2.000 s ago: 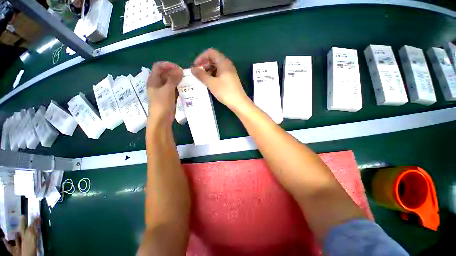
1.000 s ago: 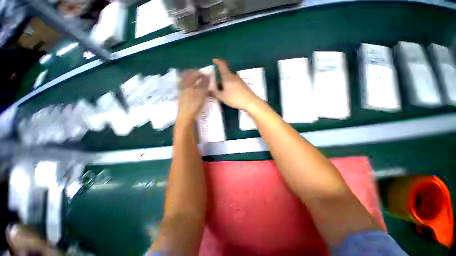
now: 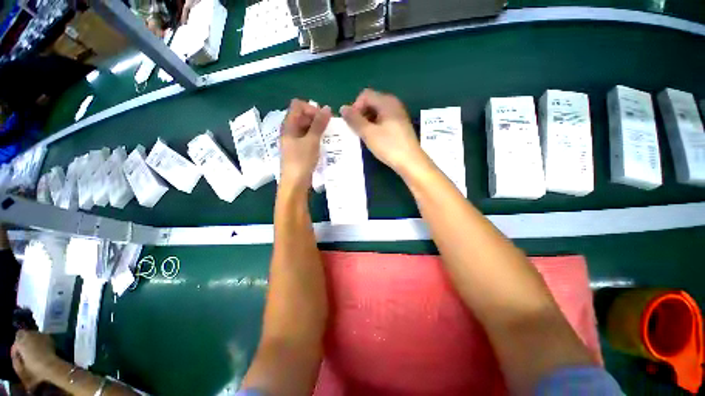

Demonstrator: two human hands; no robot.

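Note:
A slim white carton (image 3: 345,174) lies on the dark green conveyor belt (image 3: 390,205), its near end at the pale guide rail (image 3: 402,230). My left hand (image 3: 304,139) is at its far left corner, thumb and fingertips pinched together. My right hand (image 3: 379,128) is at its far right corner, thumb and fingertips also together. The fingertips cover the carton's far end, so the end flap is hidden. Other white cartons lie in a row on the belt, several tilted ones at the left (image 3: 215,166) and more upright ones at the right (image 3: 514,147).
A pink-red foam mat (image 3: 379,309) lies under my forearms. An orange round hollow body (image 3: 666,329) stands right of it. Thin rings (image 3: 170,267) lie at the left. A grey post (image 3: 143,39) crosses the upper left. Another person's hand (image 3: 35,360) is at the lower left.
The view has shifted, and the cartons at the right lie in different places. Both my hands are at the far end of a carton again, with fingertips closer together than one second ago.

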